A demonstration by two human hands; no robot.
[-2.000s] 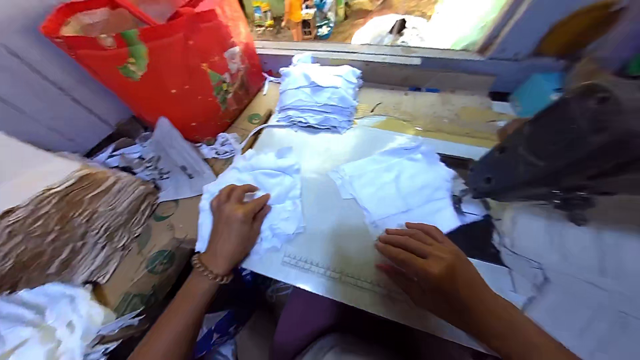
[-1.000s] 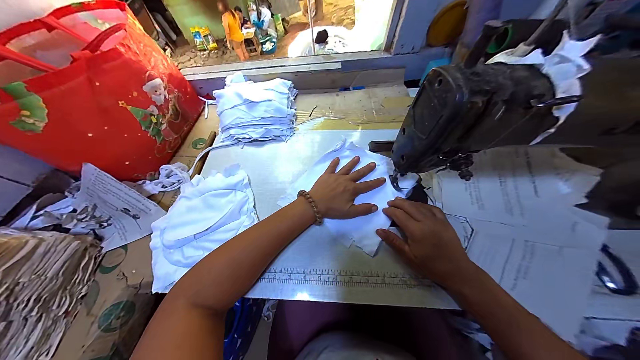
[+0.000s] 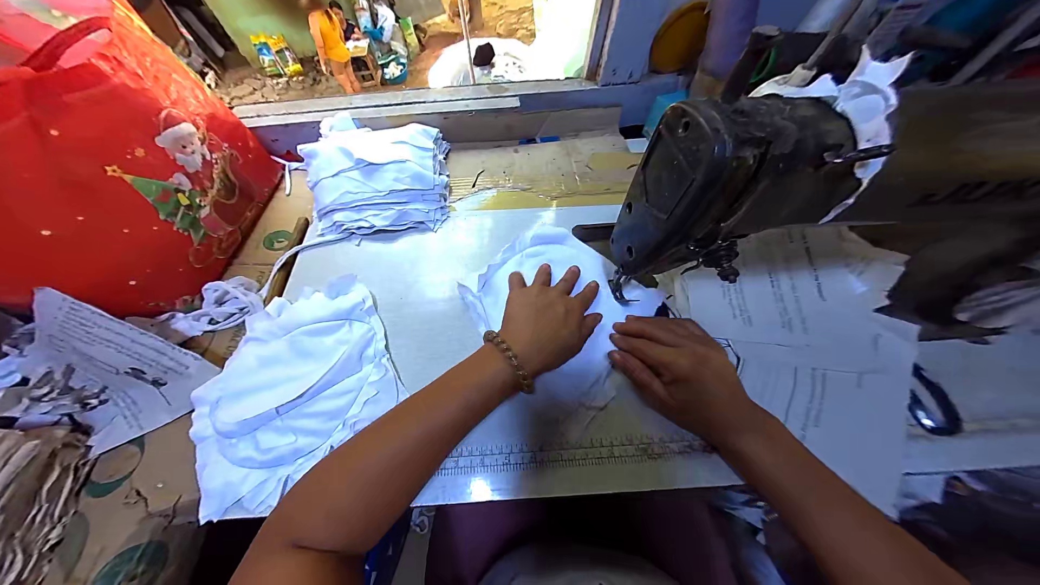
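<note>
A white fabric piece (image 3: 520, 264) lies flat on the worktable, its right edge at the presser foot (image 3: 622, 291) of a black sewing machine (image 3: 691, 179). My left hand (image 3: 548, 321) rests on the cloth with fingers spread, a beaded bracelet at its wrist. Close to the right of it, my right hand (image 3: 678, 366) touches the cloth's right edge just below the presser foot, fingers close together; whether it pinches the fabric is not clear. Another stack of white fabric pieces (image 3: 296, 390) lies left of my left forearm.
A tall stack of folded white cloth (image 3: 378, 175) stands at the back, near a red bag (image 3: 122, 179). Printed paper sheets (image 3: 796, 341) lie right of the machine head. A ruler scale (image 3: 552, 455) runs along the front edge. People are outside the window (image 3: 329, 49).
My left hand has moved from the left fabric stack onto the cloth by the machine. That cloth now lies at the presser foot. The view has shifted to the right.
</note>
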